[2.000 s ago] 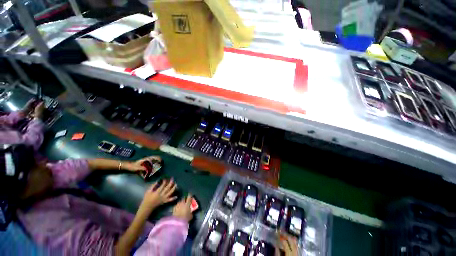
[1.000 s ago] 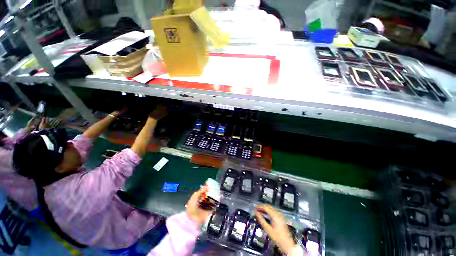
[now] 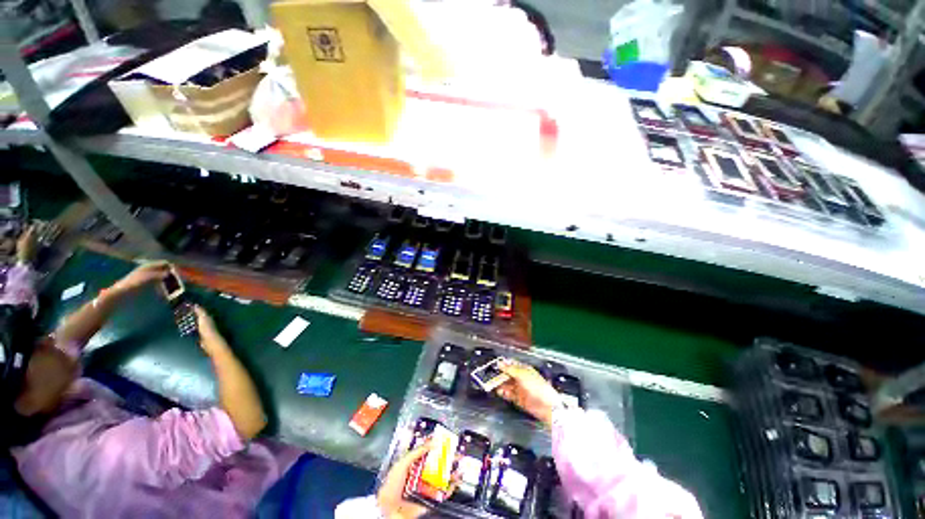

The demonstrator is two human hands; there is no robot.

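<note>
A clear blister tray (image 3: 607, 390) with closed dark phones in two rows lies before me. My right hand (image 3: 527, 388) is at the tray's back row, its fingers on a phone with a pale gold-edged screen (image 3: 491, 374). My left hand (image 3: 396, 494) is over the front left of the tray and holds an orange and yellow card-like piece (image 3: 438, 462). Its lower part is cut off by the picture's bottom edge. A closed phone (image 3: 512, 479) lies in the front row beside it.
A red-orange card (image 3: 368, 414), a blue packet (image 3: 316, 383) and a white slip (image 3: 291, 331) lie on the green bench. Opened phones (image 3: 415, 293) stand behind the tray. A person (image 3: 152, 446) works at left. Stacked trays (image 3: 756, 405) are at right. A white shelf (image 3: 487, 188) crosses above.
My right hand has moved back to the rear row and now has a phone at its fingers. A red-orange card now lies left of the tray. The neighbouring person has drawn back and holds an opened phone.
</note>
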